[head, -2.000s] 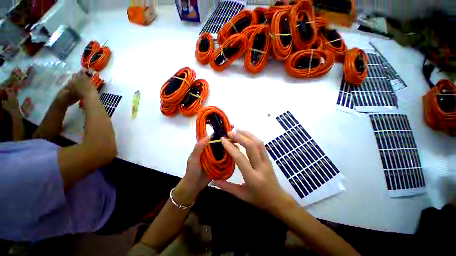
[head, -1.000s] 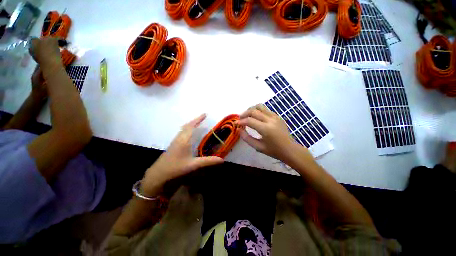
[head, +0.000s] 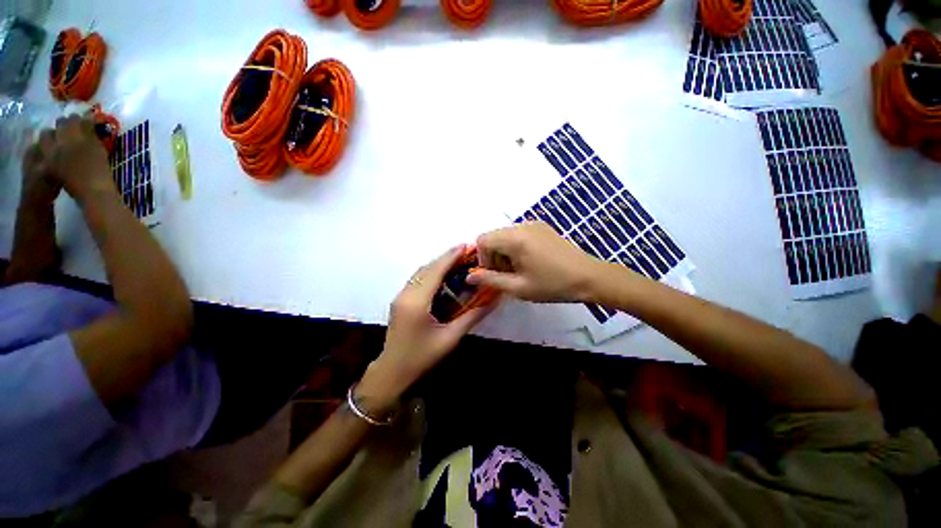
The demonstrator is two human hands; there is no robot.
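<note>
An orange cord bundle (head: 471, 299) with black parts in its middle is held at the table's front edge, mostly covered by my hands. My left hand (head: 421, 318) is wrapped around its left and lower side. My right hand (head: 526, 262) has its fingertips pinched together at the bundle's upper right part; what they pinch is hidden. A label sheet (head: 609, 211) with rows of black labels lies just right of the bundle, partly behind my right hand and forearm.
Orange bundles (head: 266, 88) lie at left on the white table (head: 413, 134), with more at the far edge and right. Further label sheets (head: 815, 196) lie at right. A yellow-green strip (head: 182, 162) lies near a neighbour's arms (head: 124, 222) at far left.
Since one second ago, my left hand has closed around the bundle, and my right fingertips have moved in over it. Earlier, the bundle was upright and fully visible. The view has shifted.
</note>
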